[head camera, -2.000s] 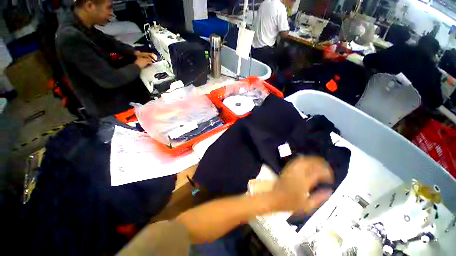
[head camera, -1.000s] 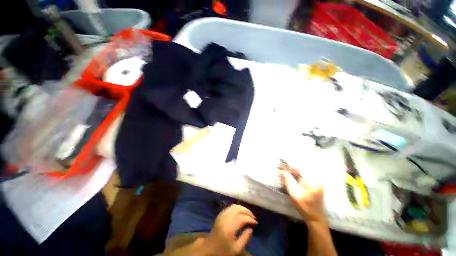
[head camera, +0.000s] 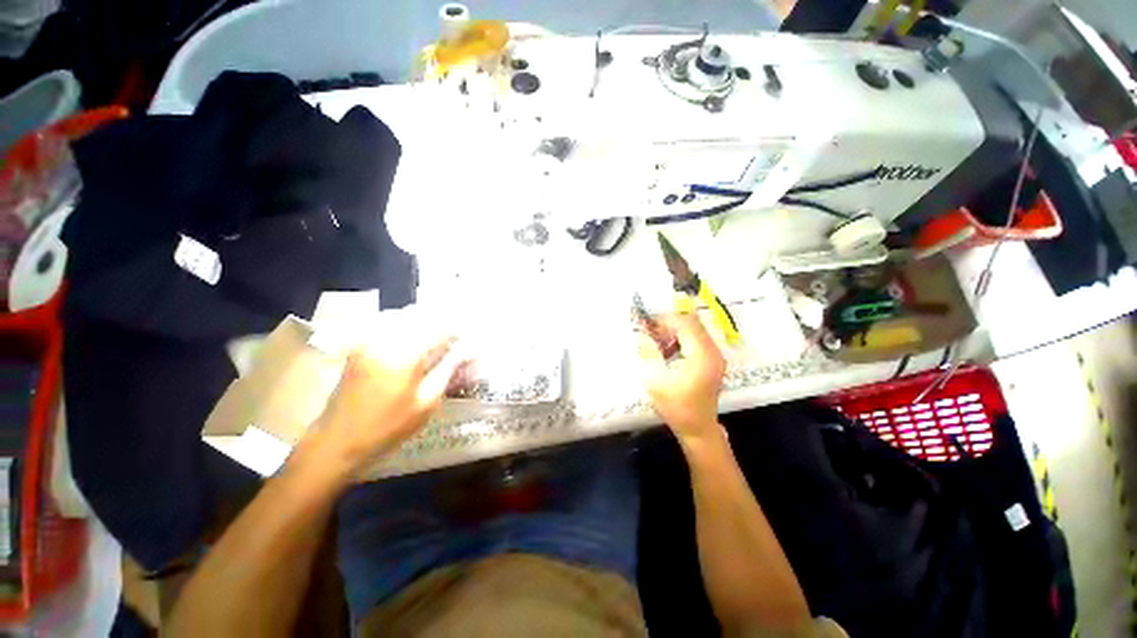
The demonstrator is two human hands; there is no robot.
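My left hand point(head camera: 389, 396) is over the white table point(head camera: 599, 396), beside an open small cardboard box point(head camera: 281, 389). Its fingertips are at the left edge of a pile of small metal fittings point(head camera: 518, 376); glare hides whether they hold any. My right hand point(head camera: 688, 380) is further right, with small dark metal bits between thumb and fingers, just left of the yellow-and-black pliers point(head camera: 706, 302). A dark garment point(head camera: 137, 312) with a white label lies heaped on the left.
A white brother sewing machine point(head camera: 810, 119) stands across the back, before a pale blue tub point(head camera: 268, 44). A brown accessory tray point(head camera: 929, 299) is at right. A red basket point(head camera: 935, 418) and more dark cloth point(head camera: 848, 523) are below. Orange-red baskets point(head camera: 47, 449) stand far left.
The view has swung right to the machine. My left hand has come up from my lap to the table by the box. My right hand stays near the pliers with small bits in its fingers.
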